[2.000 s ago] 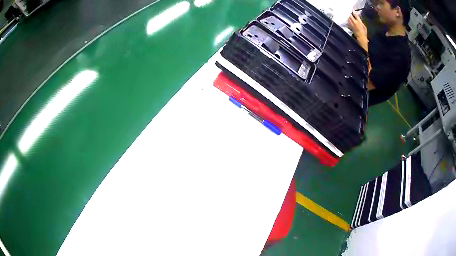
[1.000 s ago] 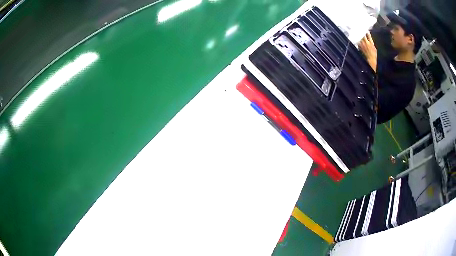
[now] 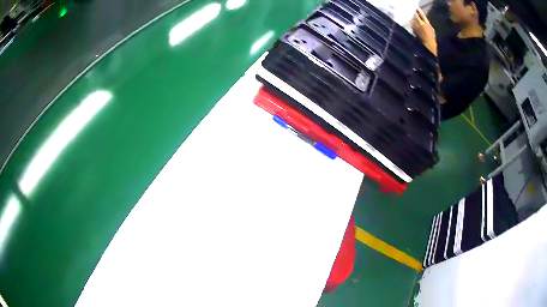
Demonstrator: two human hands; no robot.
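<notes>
Neither of my hands is in the picture. The white worktable [image 3: 228, 222] lies nearest in front of me. A thick stack of black blister trays [image 3: 360, 90] stands at its far end, with a white edge strip near the bottom. Phone middle frames [image 3: 328, 55] lie in pockets of the top tray, towards its left side. A flat red tray [image 3: 312, 132] shows under the stack. A marker pen [image 3: 303, 137] with blue ends and a paler middle lies along the red edge.
The green conveyor belt [image 3: 132, 138] runs along the left. A red stool [image 3: 342, 258] shows below the table's right edge. Another person [image 3: 465, 66] is beyond the trays. More black trays with white strips [image 3: 468, 222] stand at the lower right, near machines and a white surface [image 3: 492, 276].
The view shifted so the tray stack and pen moved right and down, then back up and left. The other person's raised hand has moved slightly. No hand of mine has appeared.
</notes>
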